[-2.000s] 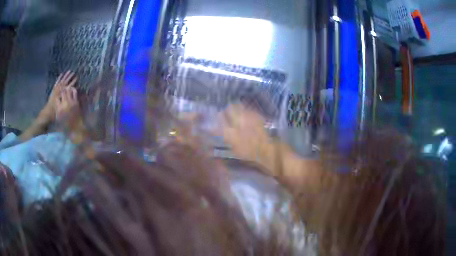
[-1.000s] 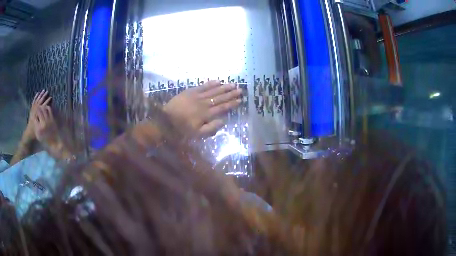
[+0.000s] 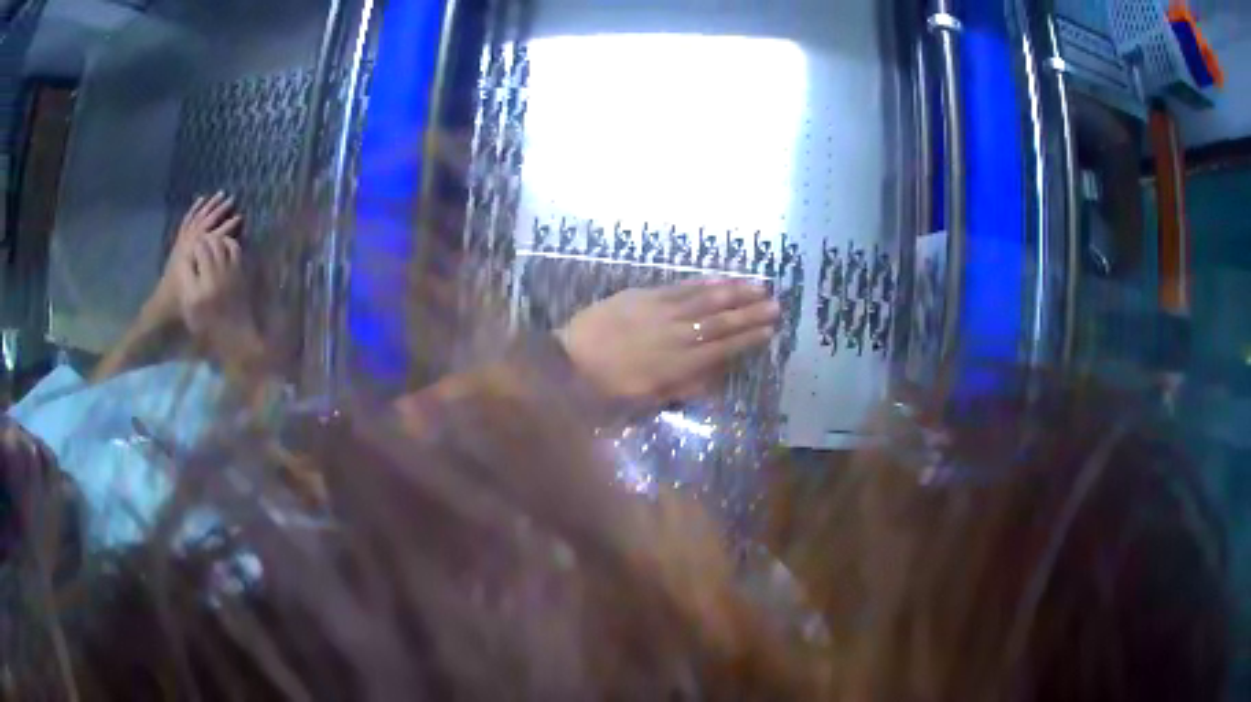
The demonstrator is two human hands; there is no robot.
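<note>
A patterned sheet (image 3: 659, 244) with rows of small dark hooked marks lies on the grey perforated machine bed (image 3: 844, 151). My left hand (image 3: 672, 336), with a ring, lies flat and palm down on the sheet just below a thin bright line, fingers pointing right. It grips nothing. The near part of the sheet is shiny and crinkled by the bed's front edge. Blurred hair covers the lower picture. My right hand cannot be made out.
Blue rollers stand left (image 3: 391, 192) and right (image 3: 995, 192) of the bed, flanked by chrome rods. At far left a coworker's hands (image 3: 206, 261) rest on another patterned sheet (image 3: 247, 151). An orange hose (image 3: 1170, 206) hangs at right.
The right hand and forearm seen two seconds ago over the sheet are no longer visible. My left hand lies flat and has slid slightly right along the sheet. The view has swung left since one second ago.
</note>
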